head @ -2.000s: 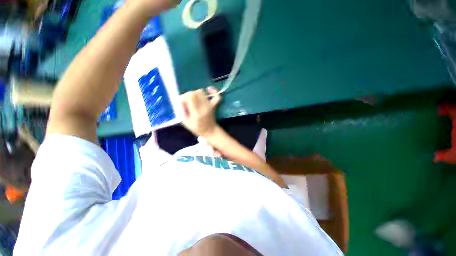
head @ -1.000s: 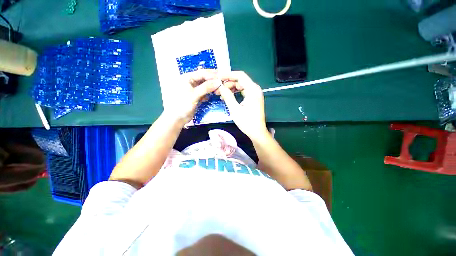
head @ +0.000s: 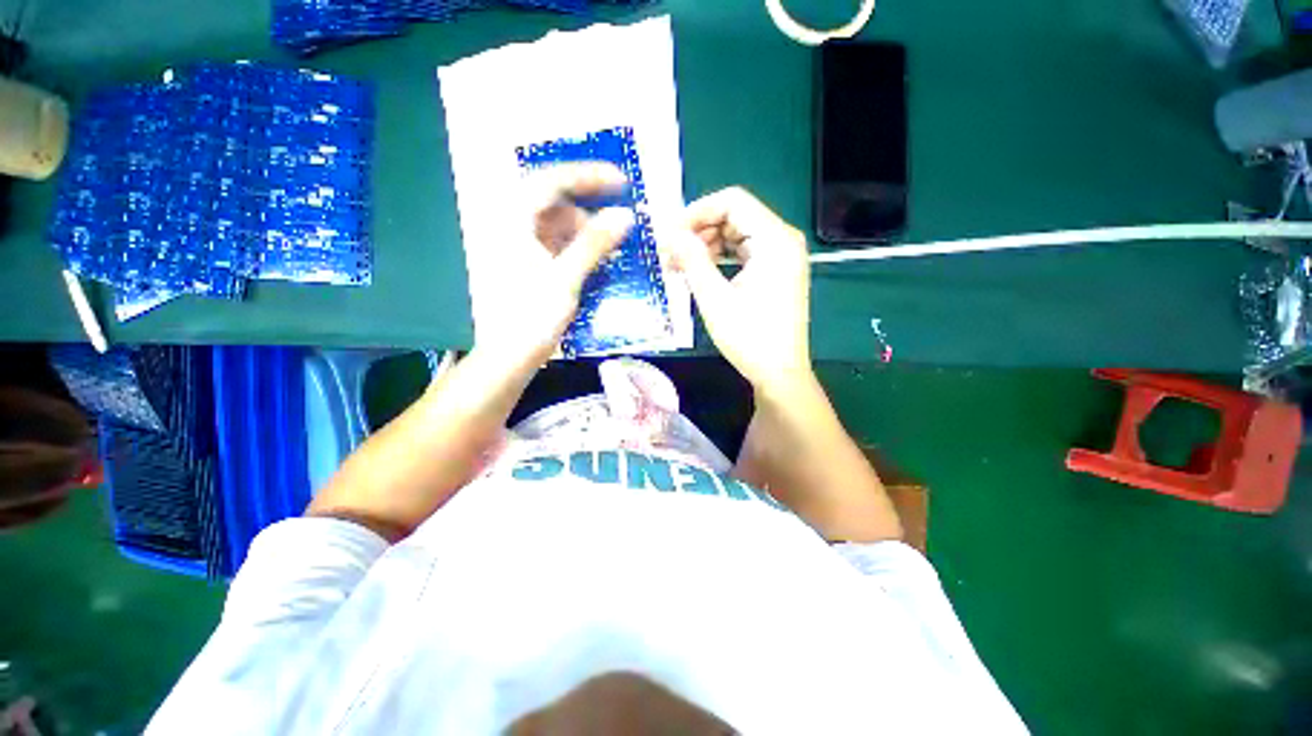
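Observation:
A blue PCB panel [head: 612, 158] lies on a white sheet [head: 489, 101] at the bench's front edge. My left hand [head: 576, 252], bare, is over the panel's left and middle part, its thumb and fingers apart; it is blurred, and whether a tiny piece is at its fingertips cannot be told. My right hand [head: 748, 281], bare, is at the sheet's right edge, its fingers pinched on the end of a long thin pale strip [head: 1007, 245] that runs right across the bench.
Fanned blue PCB panels [head: 216, 180] lie left of the sheet. A black phone [head: 861, 144] and a cream tape ring [head: 820, 29] lie beyond my right hand. A red stool [head: 1194, 439] stands at the right. Blue crates [head: 259, 460] with dark boards stand below the bench at the left.
My hands were together over the panel one second ago and are now apart. My right hand has moved right with the strip. The view has steadied and shifted since two seconds ago.

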